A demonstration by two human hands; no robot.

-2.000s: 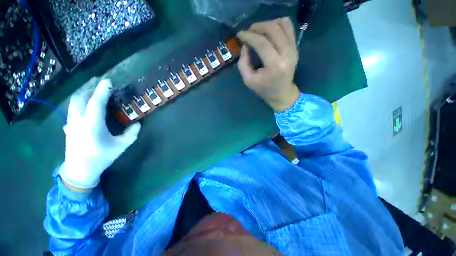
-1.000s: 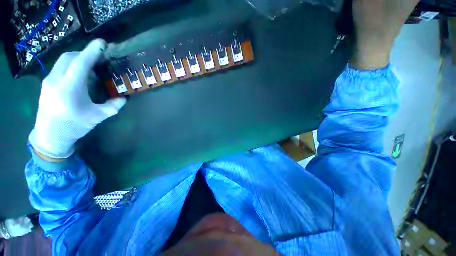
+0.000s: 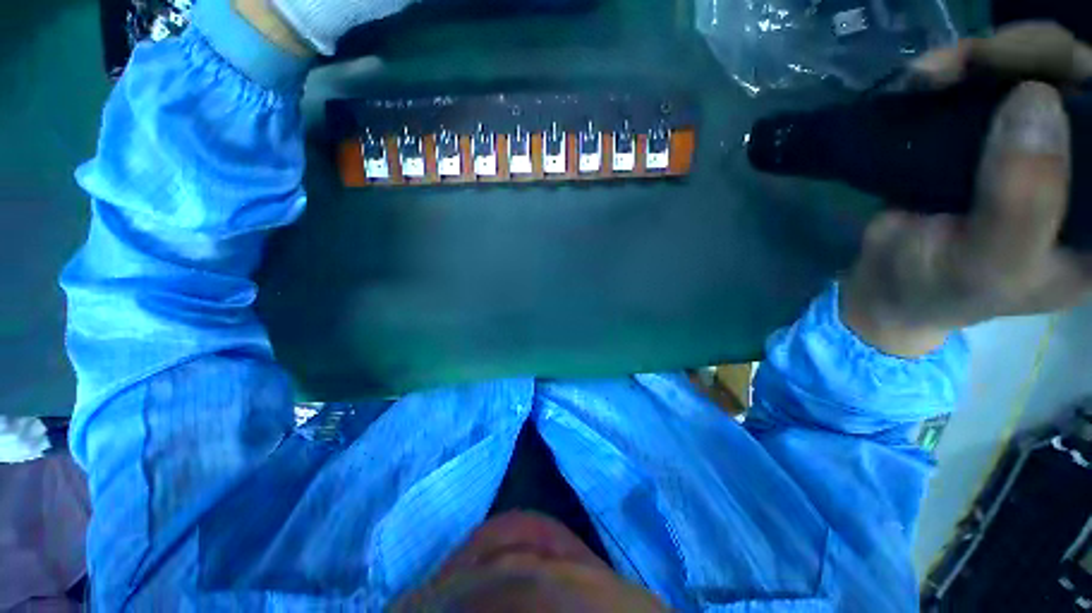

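The assembly jig (image 3: 515, 114) lies on the green mat with its dark rail away from me and its orange slotted edge towards me. A row of several transistors (image 3: 554, 152) sits in it over bright metal plates. My right hand (image 3: 970, 228), bare and blurred, is wrapped around the black electric screwdriver (image 3: 874, 150), right of the jig, its front end pointing left. My left hand (image 3: 341, 14), in a white glove, is cut off by the top edge; only the wrist part shows and its fingers are out of the picture.
A crumpled clear plastic bag (image 3: 826, 38) lies beyond the jig at the upper right. Part of a dark parts bin (image 3: 126, 18) shows at the top left. The mat's near edge (image 3: 479, 386) runs by my smock. Pale floor and a dark rack are at the lower right.
My left hand has left the jig's left end and moved up to the top edge. My right hand has come back from the upper right with the screwdriver. The jig now appears level.
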